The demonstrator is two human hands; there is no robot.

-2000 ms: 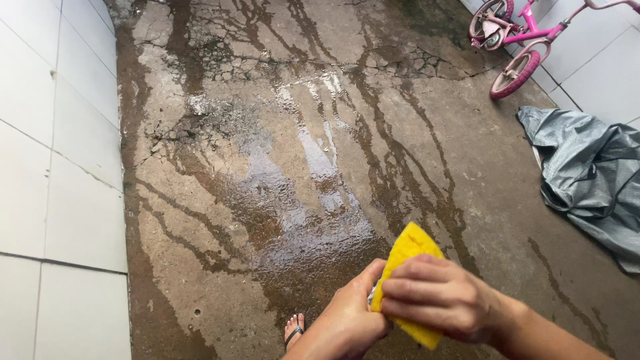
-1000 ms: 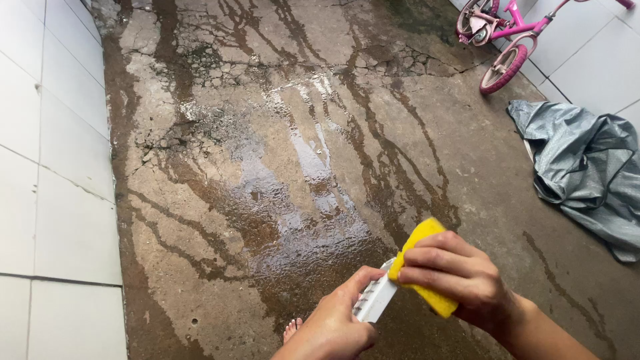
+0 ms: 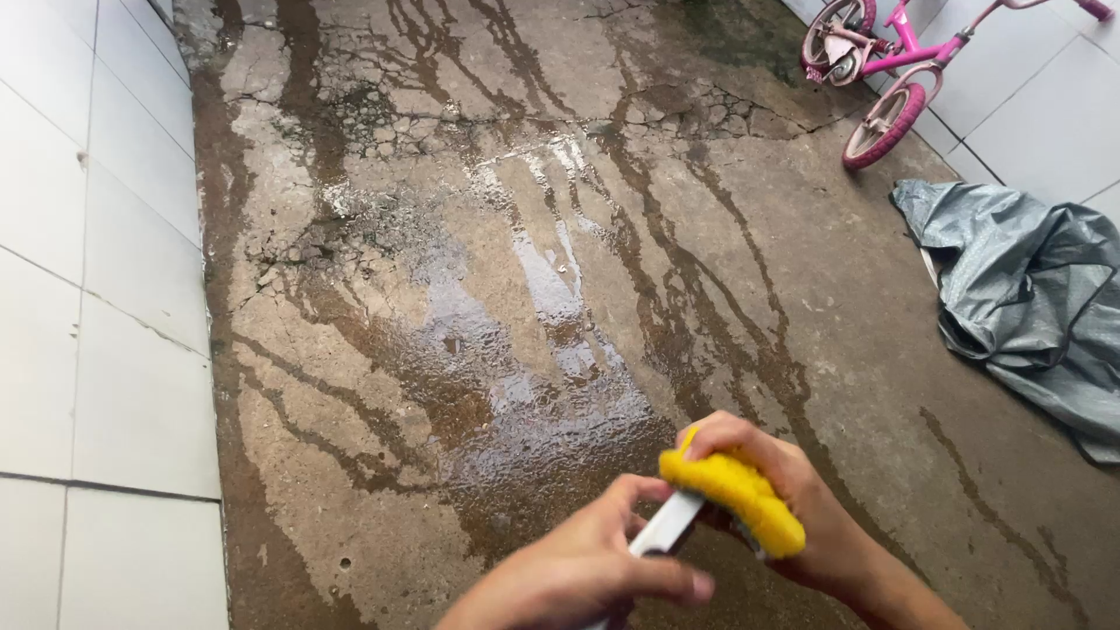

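Note:
Low in the head view, right of the middle, my left hand (image 3: 595, 560) grips a narrow white plastic piece (image 3: 667, 522) between thumb and fingers. A yellow sponge (image 3: 744, 499) is bent in my right hand (image 3: 787, 490), its front end pressed against the upper end of the white piece. The fingers of my right hand curl over and behind the sponge, partly hidden. Most of the white piece's lower part lies behind my left hand, so its full shape does not show. Both hands are above the wet concrete floor (image 3: 542, 437).
A white tiled wall (image 3: 140, 402) runs along the left. At the upper right a pink child's bicycle (image 3: 910, 57) stands by another tiled wall (image 3: 1041, 96). A crumpled grey tarpaulin (image 3: 1006, 271) lies on the floor at the right. Cracks and water streaks cross the concrete.
The sponge, upright in my right hand two seconds ago, is now tilted over the white piece's end. More of the white piece shows than two seconds ago. The foot seen earlier is out of sight.

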